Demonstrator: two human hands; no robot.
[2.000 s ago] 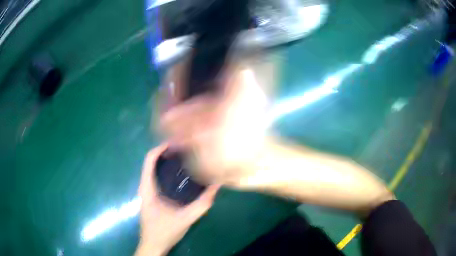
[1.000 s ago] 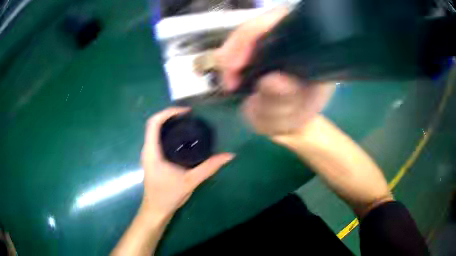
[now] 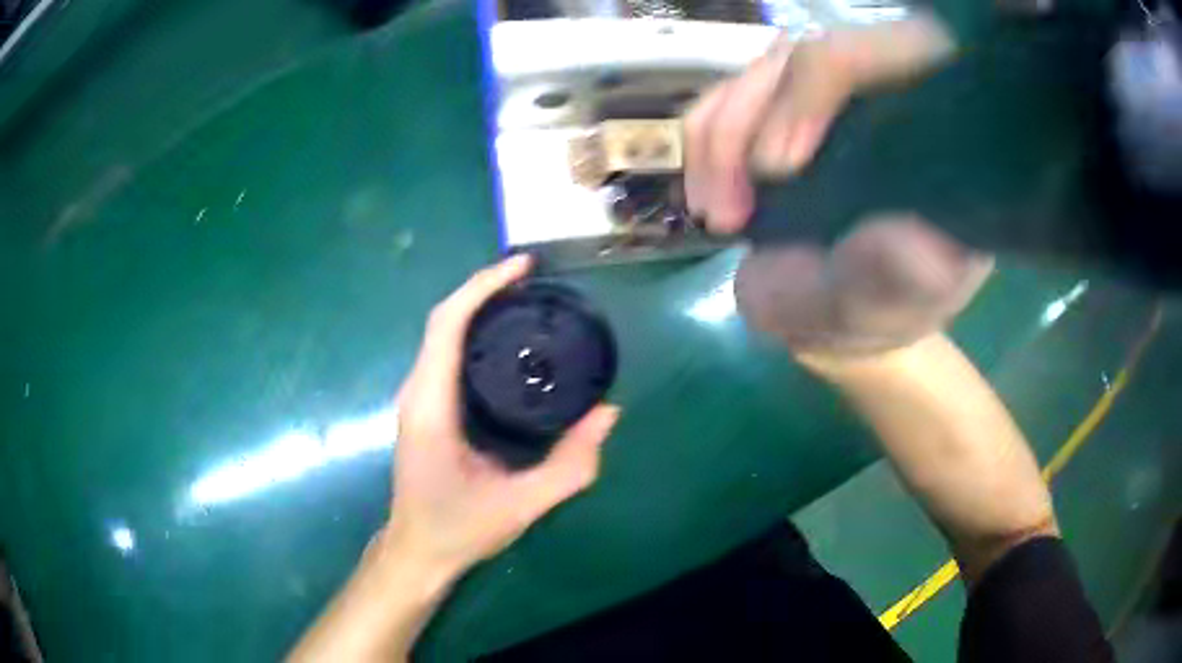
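My left hand (image 3: 454,466) holds a round black housing (image 3: 538,369) around its side, flat face up, with a centre hole and small holes in it. My right hand (image 3: 830,194), blurred, grips a thick dark electric screwdriver (image 3: 959,156) up and right of the housing, apart from it. The screwdriver's narrow end is hidden by my fingers. My right fingertips are beside the brass-coloured outlet (image 3: 644,145) of the white screw feeder (image 3: 544,201).
The green bench surface (image 3: 259,324) lies around the housing. A clear plastic bag (image 3: 849,13) is behind my right hand. A dark object is cut off at the top left edge. A yellow floor line (image 3: 1095,421) runs at the right.
My right hand came off the housing area and moved up and right with the screwdriver to the feeder. The feeder outlet now shows. My left hand still holds the housing.
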